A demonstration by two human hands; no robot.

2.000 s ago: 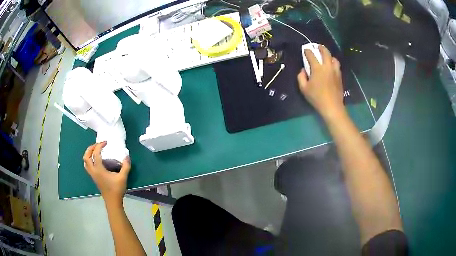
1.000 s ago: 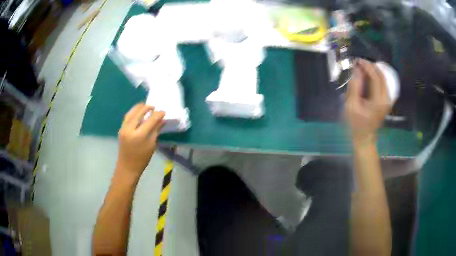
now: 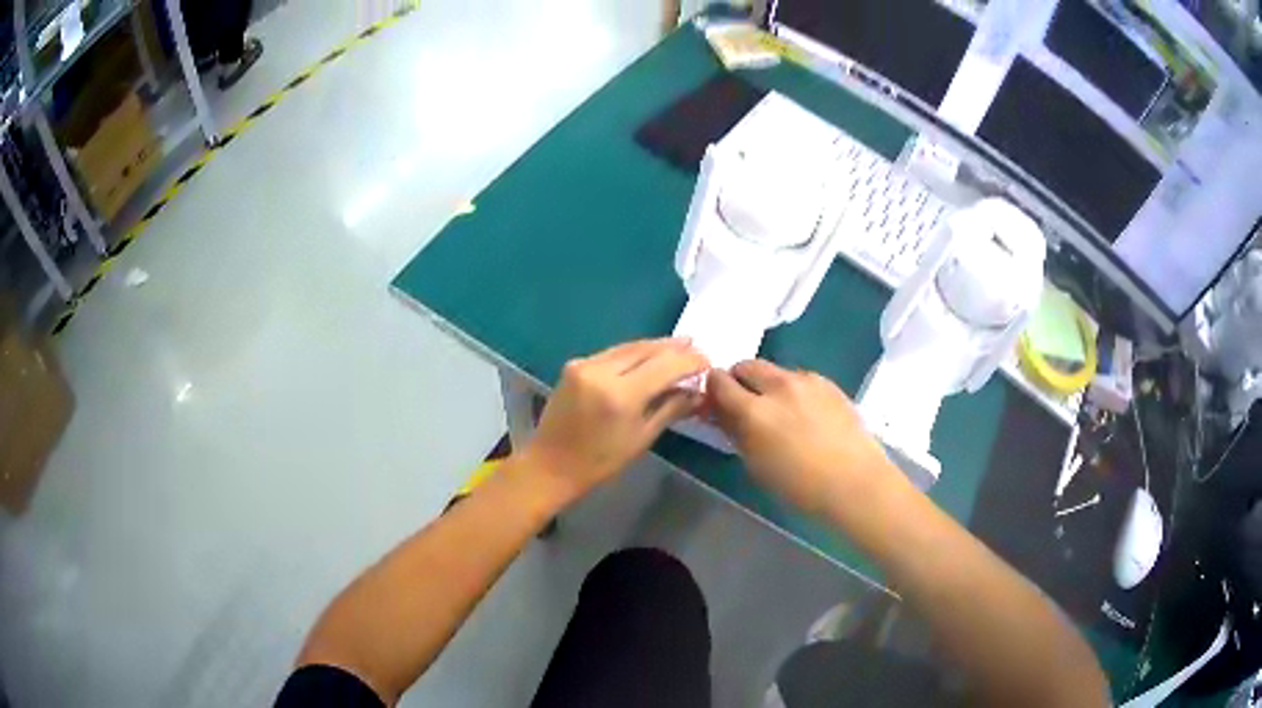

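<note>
A white security camera (image 3: pixel 729 297) lies on the green bench near its front edge, its base end towards me. My left hand (image 3: pixel 626 401) and my right hand (image 3: pixel 775 422) meet at that base end, fingertips close together. A small white piece shows between the fingertips; whether it is a label or part of the base I cannot tell. The fingers hide most of the base. A second white camera (image 3: pixel 955 311) lies to the right, untouched.
A white keyboard (image 3: pixel 886 208) lies behind the cameras, below a monitor (image 3: pixel 1024 118). A yellow tape roll (image 3: pixel 1059 346), small hardware and a white mouse (image 3: pixel 1139 538) are at the right on a black mat (image 3: pixel 1017 477). A person's leg and shoe (image 3: pixel 238 58) show far left.
The view has turned left. My right hand has left the mouse and come over to the left camera's base, beside my left hand. The left camera's base end has turned towards me.
</note>
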